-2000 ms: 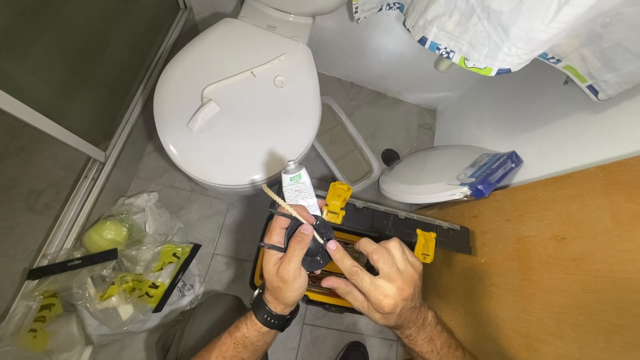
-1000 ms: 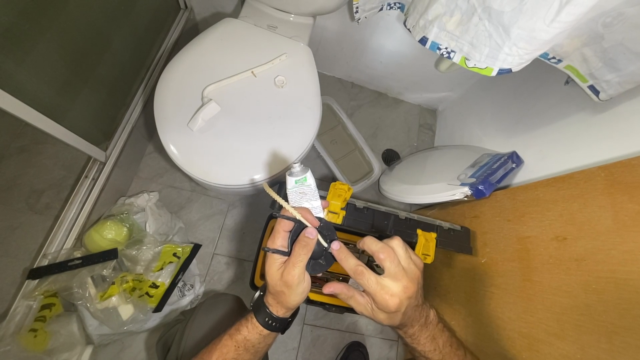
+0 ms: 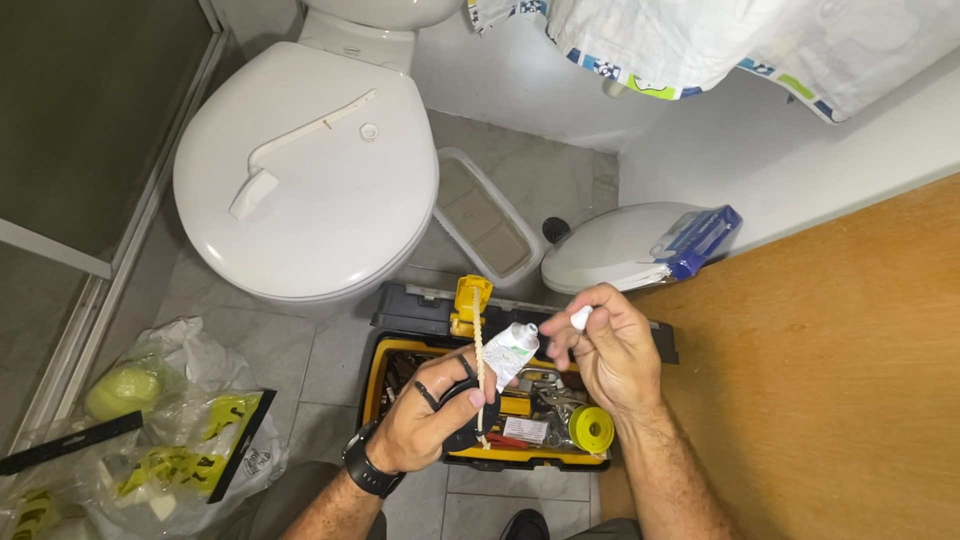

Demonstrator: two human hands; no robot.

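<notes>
My left hand (image 3: 431,409) holds a black rubber part with loop straps (image 3: 459,420), a ribbed off-white plastic strip (image 3: 478,337) under the thumb, and a white metal tube (image 3: 513,352) whose nozzle is uncapped. To its right, my right hand (image 3: 611,349) pinches a small white cap (image 3: 581,317) between thumb and finger. Beneath both hands stands an open toolbox (image 3: 371,375) with tools and a yellow-green tape roll (image 3: 592,429). On the closed toilet lid (image 3: 330,217) lie a white lever arm (image 3: 300,135) with its handle and a white plastic nut (image 3: 369,132).
Plastic packaging (image 3: 180,450) lies on the floor at left. Beyond the toolbox are a plastic tub (image 3: 487,217) and a toilet seat (image 3: 600,247) leaning at the wall. A wooden door (image 3: 817,360) stands at right, a glass shower door (image 3: 82,112) at left, a fabric curtain (image 3: 652,45) above.
My right hand has moved away from the black part and now holds the white cap. The tube in my left hand has tilted to the right, and the ribbed strip stands more upright.
</notes>
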